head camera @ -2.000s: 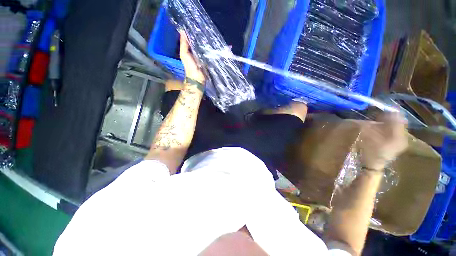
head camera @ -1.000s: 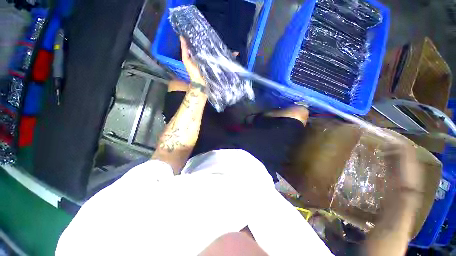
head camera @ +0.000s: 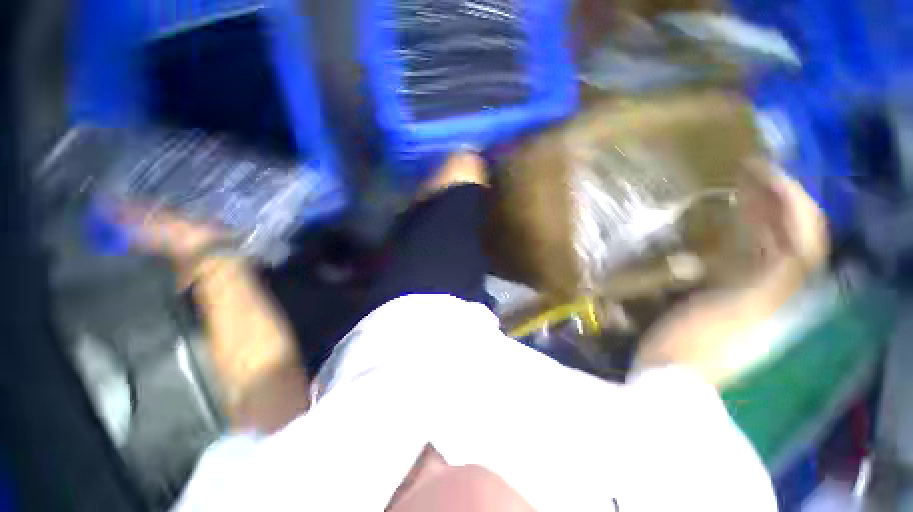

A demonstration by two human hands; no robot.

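Observation:
The frame is strongly blurred. My left hand [head camera: 180, 238] holds a wrapped bundle [head camera: 225, 185] of black housings under shiny clear film, over the near side of the left blue crate [head camera: 305, 90]. Dark pieces show in that crate. My right hand [head camera: 791, 220] is at the right side of the open brown carton [head camera: 531, 215], its fingers blurred. Crumpled clear film [head camera: 626, 215] lies in the carton, and a thin strand of it reaches towards my right hand. Whether my right hand holds film cannot be told.
A second blue crate [head camera: 491, 125] with glossy film-wrapped contents stands ahead, beyond my knee. A yellow item [head camera: 566, 315] lies at the carton's near side. A green surface [head camera: 811, 375] is at the right, below my right forearm. A grey metal structure [head camera: 130, 340] is at the left.
The view has swung right, so crates and carton appear further left. My left hand still holds the bundle. The long film strand stretched from bundle to right hand no longer shows.

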